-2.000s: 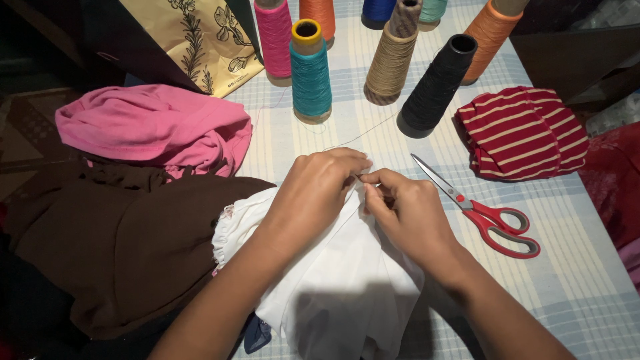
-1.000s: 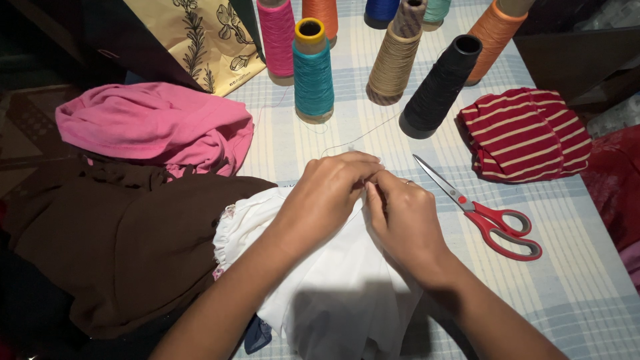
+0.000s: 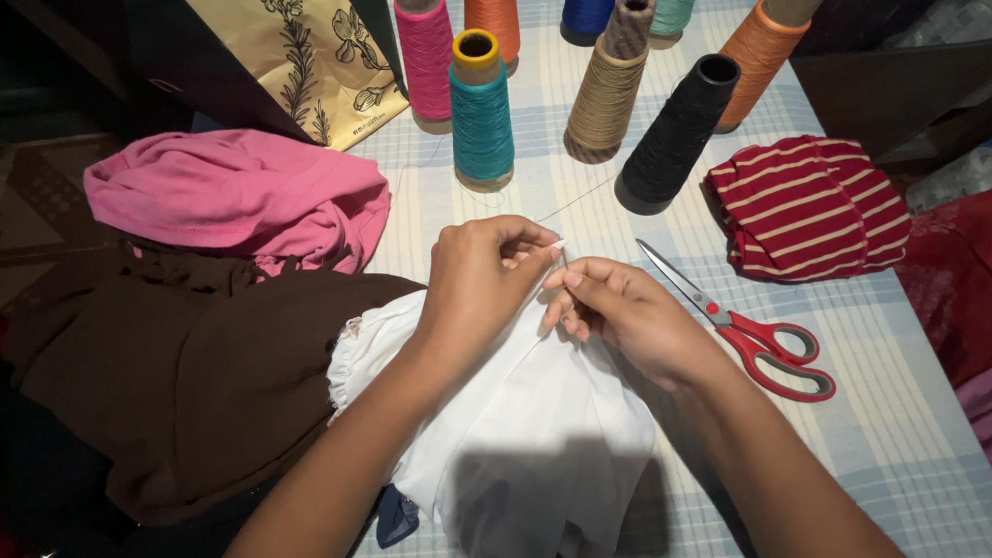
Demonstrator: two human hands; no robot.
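Note:
A white cloth garment point(image 3: 535, 411) with a ruffled edge at its left lies over the table below my hands. My left hand point(image 3: 488, 279) pinches a small peak of the white cloth between thumb and forefinger. Just right of it, my right hand point(image 3: 620, 302) holds a thin sewing needle point(image 3: 563, 254) between thumb and fingertips, close to the pinched cloth. A dark thread point(image 3: 577, 198) runs over the table from near the black thread cone point(image 3: 678, 136) toward my left hand. Red-handled scissors point(image 3: 732, 318) lie right of my right hand, blades pointing up and left.
Teal point(image 3: 482, 116), pink point(image 3: 425, 62), tan point(image 3: 608, 85) and orange point(image 3: 763, 62) thread cones stand at the back. A pink cloth point(image 3: 240, 194) and brown cloth point(image 3: 178, 372) lie left, by a printed bag point(image 3: 310, 62). A striped red cloth point(image 3: 810, 205) is at right.
My hands, close together a second ago, have moved apart a little. The fingers of my right hand have opened out around the needle, and the peak of white cloth now shows.

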